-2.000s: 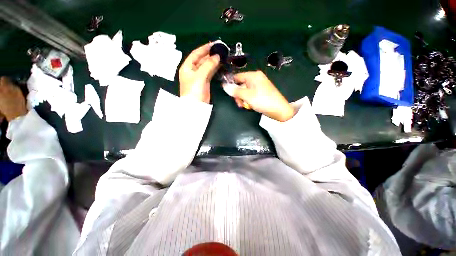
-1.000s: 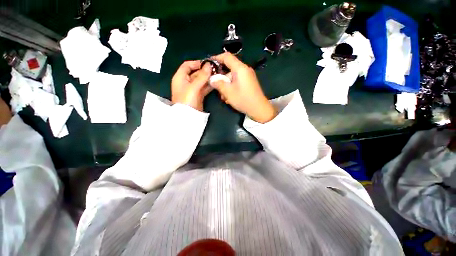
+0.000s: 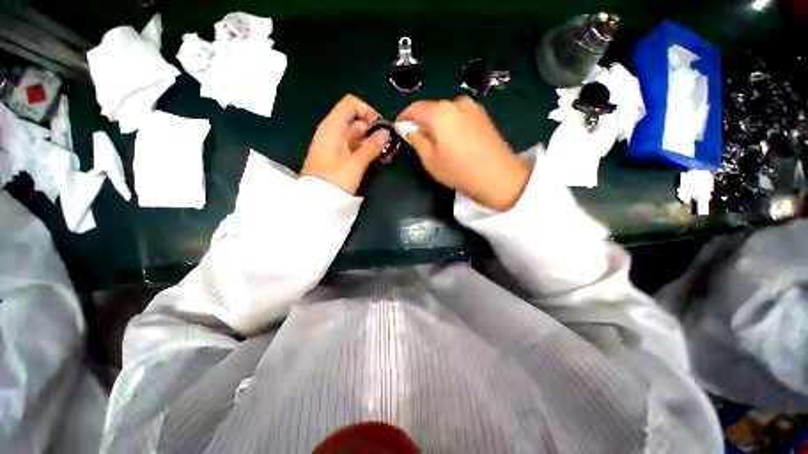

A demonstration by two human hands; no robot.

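My left hand (image 3: 341, 146) holds a small dark, shiny metal part (image 3: 384, 139) by its edge, above the dark green bench. My right hand (image 3: 456, 142) pinches a small white wipe (image 3: 409, 129) against the part's right side. My fingers hide much of the part. Two more metal parts with round dark faces lie beyond my hands, one with its tab pointing away (image 3: 406, 74) and one with its tab to the right (image 3: 478, 76). Another metal part (image 3: 594, 96) lies on a white sheet (image 3: 574, 149) at the right.
A clear bottle (image 3: 574, 51) stands at the back right. A blue bin (image 3: 654, 97) holds white strips, with a heap of metal parts (image 3: 753, 133) beyond it. White wipes (image 3: 170, 161) and a second bottle (image 3: 37, 94) are at the left. Neighbours' sleeves show at both sides.
My hands moved from holding the part face-up and apart to closing around it with the wipe. The part is now turned more edge-on. The view has shifted, moving the bench items in the picture.
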